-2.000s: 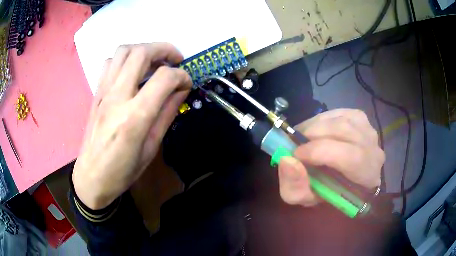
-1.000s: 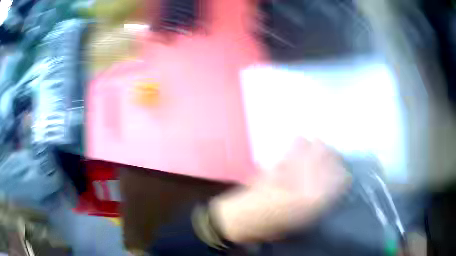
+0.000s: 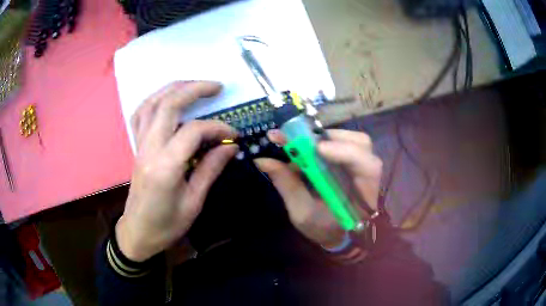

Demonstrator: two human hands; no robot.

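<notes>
The blue-dark PCB panel (image 3: 248,115) with yellow marks lies along the front edge of the white work pad (image 3: 173,57). My left hand (image 3: 164,161) is at its left part, with a small yellow component (image 3: 227,141) pinched between thumb and forefinger. My right hand (image 3: 323,179) holds the green and clear soldering iron (image 3: 320,176), its metal barrel pointing up over the pad, away from the panel. My right thumb and forefinger are at the panel's front edge. Small pale round components (image 3: 254,149) show between the hands.
A pinkish-red mat (image 3: 78,131) at left bears a pile of yellow components (image 3: 29,121), thin dark tweezers (image 3: 6,160) and black knobbly strips (image 3: 52,24). Black cables (image 3: 458,57) run over the tan worktop (image 3: 383,54) at right. A red object (image 3: 39,263) is below the mat.
The view swung left, blurred, and came back. My right hand moved in to the panel, and the iron's tip left it and now points up over the pad. A yellow component shows in my left fingers.
</notes>
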